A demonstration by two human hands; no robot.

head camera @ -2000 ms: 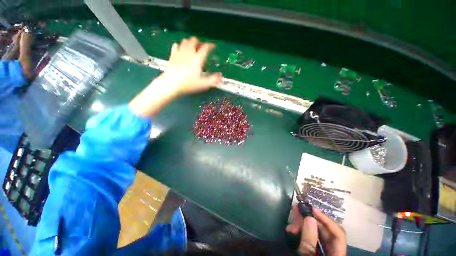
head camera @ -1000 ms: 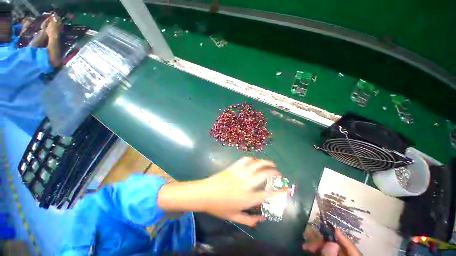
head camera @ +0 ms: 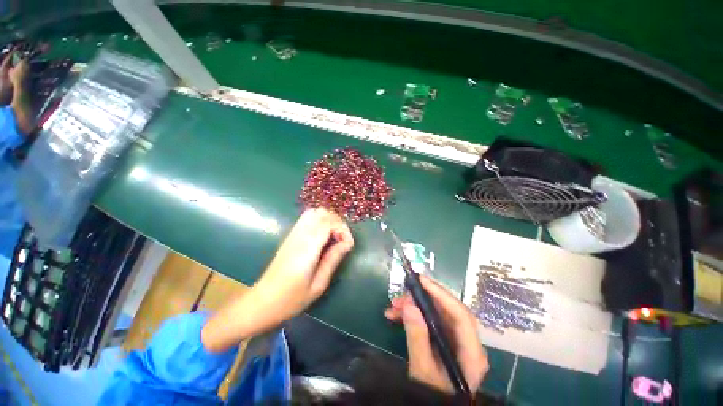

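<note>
My right hand [head camera: 440, 337] holds the black soldering iron [head camera: 428, 309] like a pen, its thin tip pointing up and left to near the heap's lower right edge. A small green and white circuit board [head camera: 408, 270] lies on the dark-green bench, partly behind the iron and fingers. My left hand [head camera: 309, 258] is at the lower edge of the heap of small red components [head camera: 347, 182], fingers bent together; whether they pinch a component is hidden.
A cardboard sheet [head camera: 579, 297] with grey strips [head camera: 511, 297] lies right. Behind it stand a black fan [head camera: 531, 186] and white tub [head camera: 618, 218]. Spaced boards [head camera: 416, 103] lie on the green belt beyond the pale rail [head camera: 317, 123]. Clear trays [head camera: 91, 135] and a person's hand [head camera: 17, 75] are left.
My left hand has left the board, now on the bench, and moved up-left to the heap. My right hand has brought the iron left from the cardboard to the board. The view has shifted.
</note>
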